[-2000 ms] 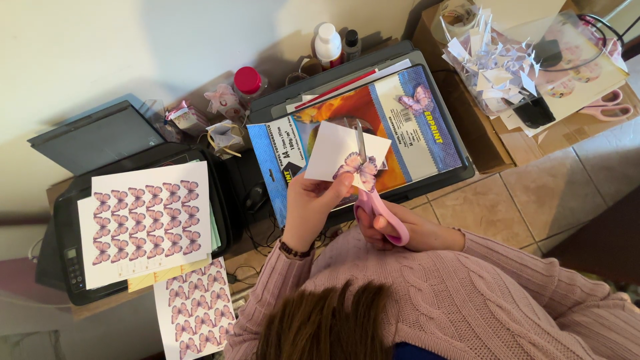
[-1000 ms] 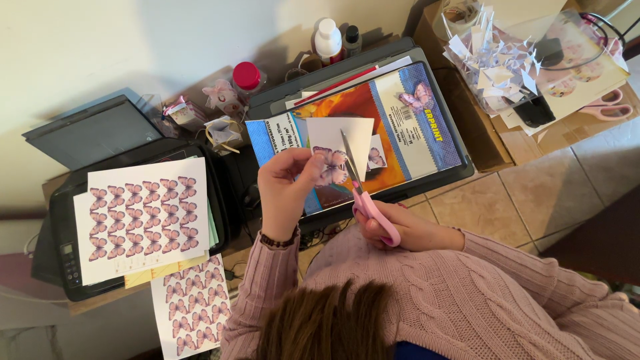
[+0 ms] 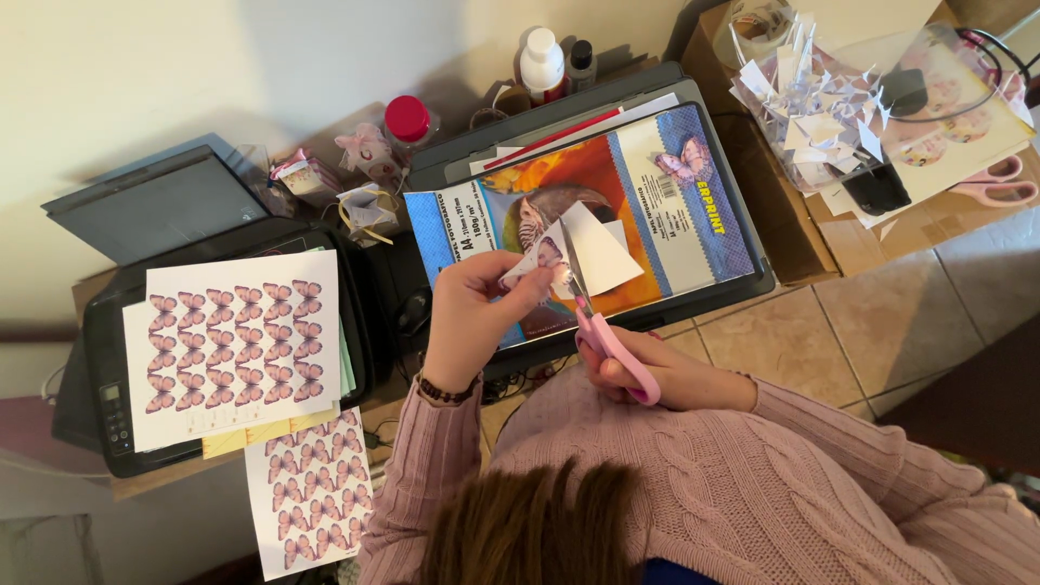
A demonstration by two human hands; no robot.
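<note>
My left hand (image 3: 479, 313) pinches a small piece of white paper with a printed pink butterfly (image 3: 548, 264) between thumb and fingers. My right hand (image 3: 650, 366) holds pink-handled scissors (image 3: 613, 349), whose blades point up and away along the right side of the butterfly. Beyond the blades a blank part of white paper (image 3: 605, 256) spreads out; whether it is still joined to the butterfly piece cannot be told. Both hands are over the near edge of a photo paper pack (image 3: 658, 268) that lies on a dark tray-like surface. A cut-out butterfly (image 3: 685, 160) rests on the pack's upper right.
Butterfly sheets (image 3: 236, 349) lie on a black printer (image 3: 106, 325) at left, another sheet (image 3: 313, 504) below. Bottles (image 3: 542, 65) and a red-lidded jar (image 3: 408, 120) stand behind. At right are a clear bag of paper scraps (image 3: 812, 122), a cardboard box (image 3: 894, 244) and other pink-handled scissors (image 3: 995, 183).
The butterfly paper has turned in my left hand, and the blank part now angles to the right beside the scissors. The scissor blades have shifted along the butterfly's edge.
</note>
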